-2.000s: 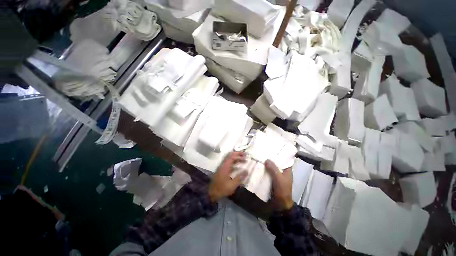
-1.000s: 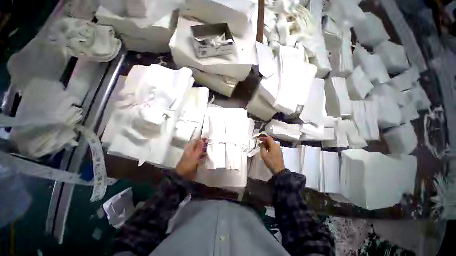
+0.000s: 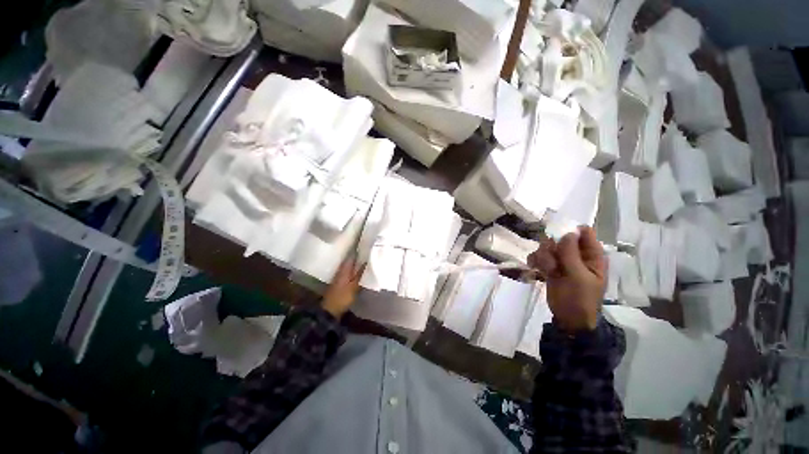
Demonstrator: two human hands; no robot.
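A white bundle (image 3: 410, 244) lies at the table's front edge on a larger white stack (image 3: 390, 308), with a tie strip around its middle. The tie strip (image 3: 483, 267) stretches from the bundle to the right. My right hand (image 3: 572, 270) is raised over the small stacks, fingers closed on the strip's end; a small white bit shows above the fingers. My left hand (image 3: 342, 288) rests against the left side of the bundle and stack; its fingertips are partly hidden, so its hold is unclear.
Other tied bundles (image 3: 288, 168) lie to the left. A small open box (image 3: 424, 58) sits on a tall stack behind. Narrow white blocks (image 3: 498, 306) stand right of the bundle. Many small blocks (image 3: 679, 168) fill the right. A tape measure (image 3: 170, 230) hangs at left by metal rails.
The bundle moved left onto the larger stack, then stayed there. My right hand has moved right and away from it, drawing the strip out. My left hand stays at its left side.
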